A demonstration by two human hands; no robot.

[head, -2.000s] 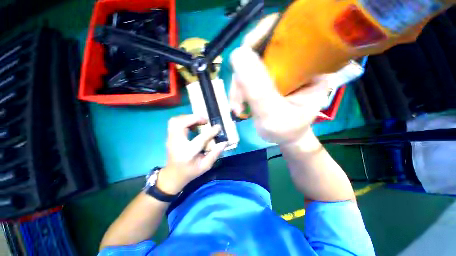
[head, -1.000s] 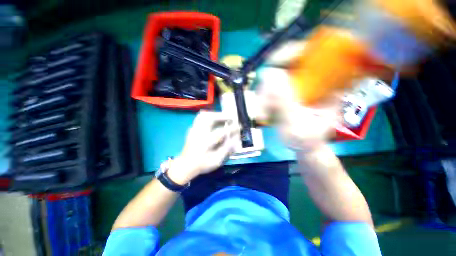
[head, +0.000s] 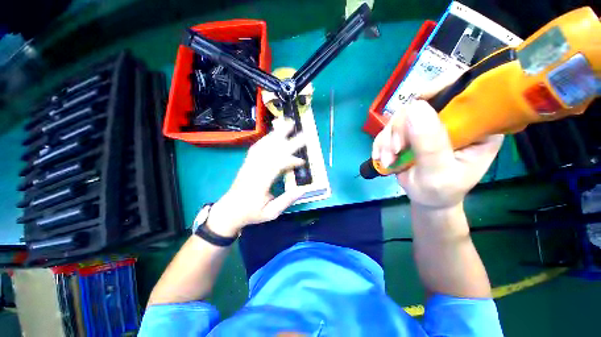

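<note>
A black three-legged stand (head: 287, 85) lies spread on the cream fixture (head: 318, 155), its hub over the round yellow end. One leg points towards me, the others to the upper left and upper right. My left hand (head: 269, 172) is at the near leg, fingers on and beside it; the fingers hide part of that leg. My right hand (head: 438, 155) grips the orange electric screwdriver (head: 491, 99). Its black nose points left, to the right of the fixture and apart from the stand. I cannot tell if a screw is on the bit.
A red bin of black parts (head: 172, 118) stands left of the stand. The right red bin (head: 381, 113) holds the screw feeder (head: 455, 49). A thin rod (head: 331, 128) lies right of the fixture. Black trays (head: 118, 151) with folded stands are at far left.
The screwdriver has moved from near the stand's right side to the right and is held clear of it. My left hand has shifted up along the near leg. The thin rod now shows.
</note>
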